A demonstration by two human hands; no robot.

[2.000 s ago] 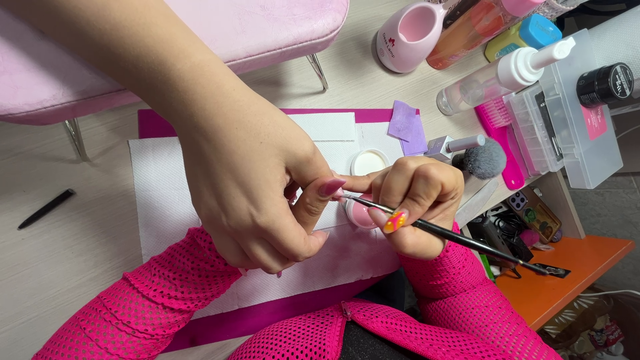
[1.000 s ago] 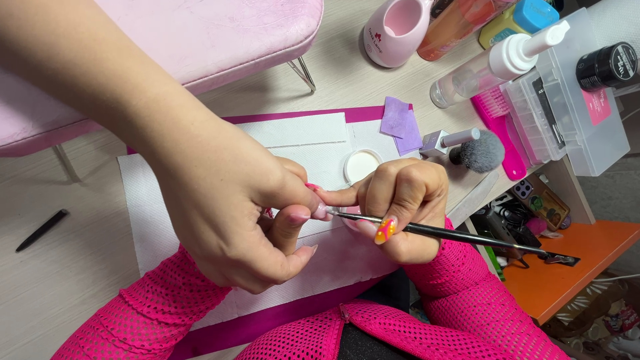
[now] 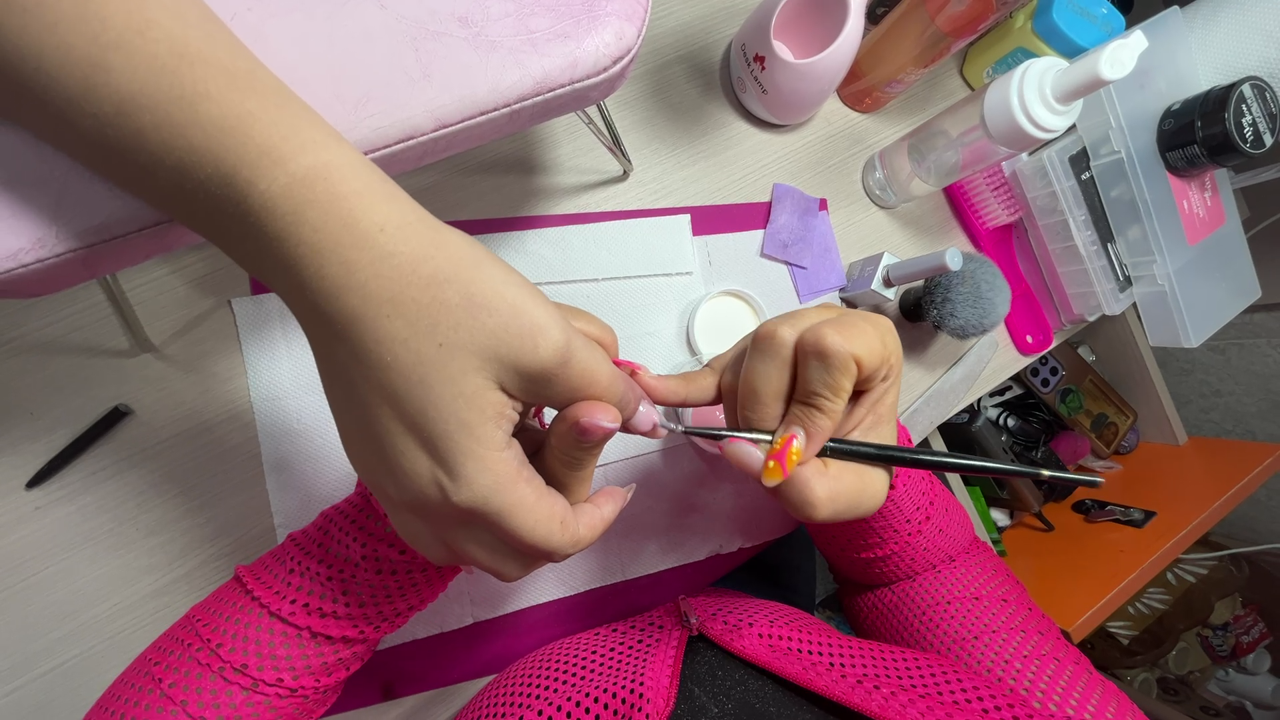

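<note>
My right hand holds a thin nail brush with a black handle. The brush tip touches the long nail on a finger of another person's hand, which reaches in from the upper left with its other fingers curled. My left hand is mostly hidden beneath that hand; a finger with a pink nail shows at the far side of the worked finger. My right index finger reaches to that same spot. Behind my right hand are an open jar of white powder and a partly hidden jar of pink material.
White paper towels lie over a magenta mat. Purple squares, a polish bottle, a fluffy brush, a pink nail brush, a pump bottle and a plastic case stand right. A pink armrest is upper left.
The brush handle has tilted to a flatter angle, with its tip staying near the nail. The view has moved closer.
</note>
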